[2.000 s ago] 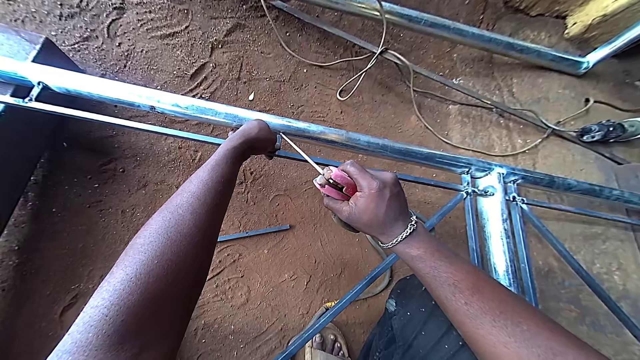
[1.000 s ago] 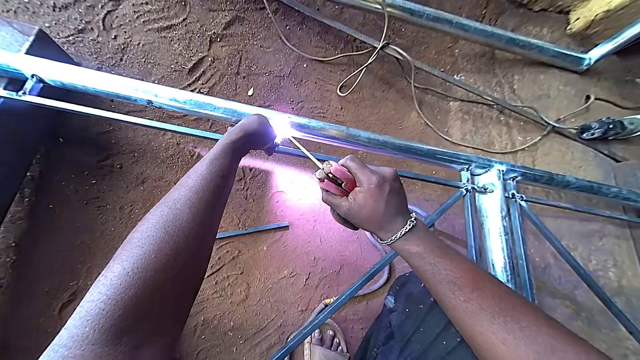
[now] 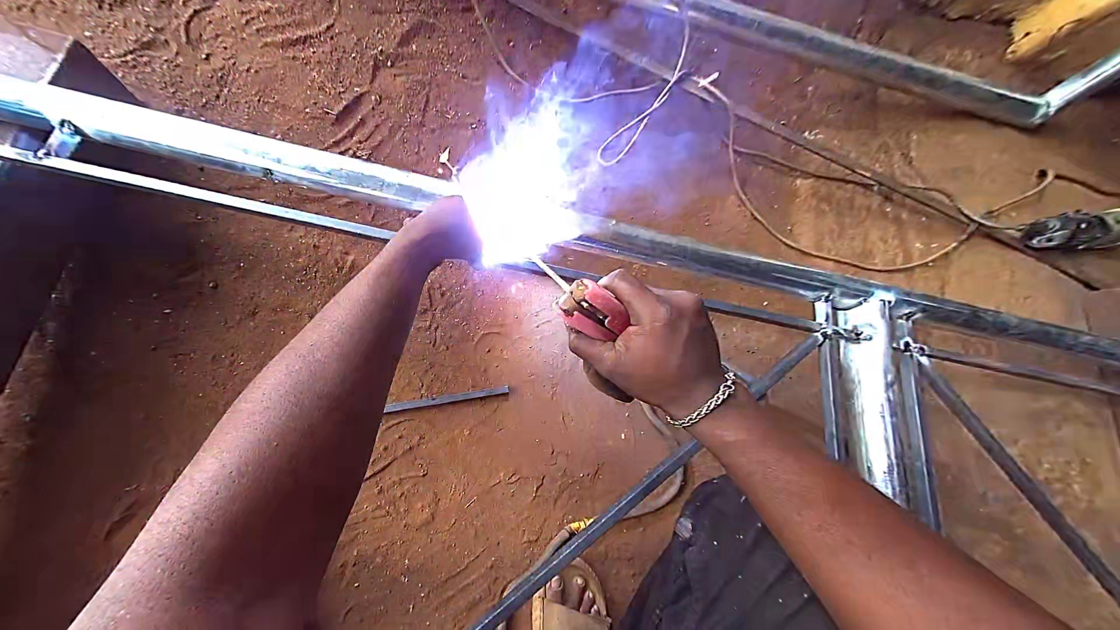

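My right hand (image 3: 656, 341) is closed around a red welding electrode holder (image 3: 595, 311), which clamps a thin welding electrode (image 3: 553, 275). The electrode points up and left into a glaring white and violet arc at a round metal tube (image 3: 332, 171). Just left of the arc is my left hand (image 3: 442, 229), at the tube and the thin metal bar (image 3: 236, 203) below it. Its fingers and whatever they hold are hidden by the glare and the wrist. The exact weld spot is washed out.
A wide upright tube (image 3: 871, 394) joins the long tube at right, beside diagonal bars (image 3: 1015, 472). A loose metal strip (image 3: 451, 400) lies on the soil. Another tube (image 3: 857, 61) and a cable (image 3: 761, 214) lie beyond. My sandalled foot (image 3: 569, 599) is below, near a diagonal bar (image 3: 604, 529).
Two seconds ago no arc was lit; a small one showed a second ago. Now it is a far larger glare with bluish smoke. Both hands have stayed in nearly the same place.
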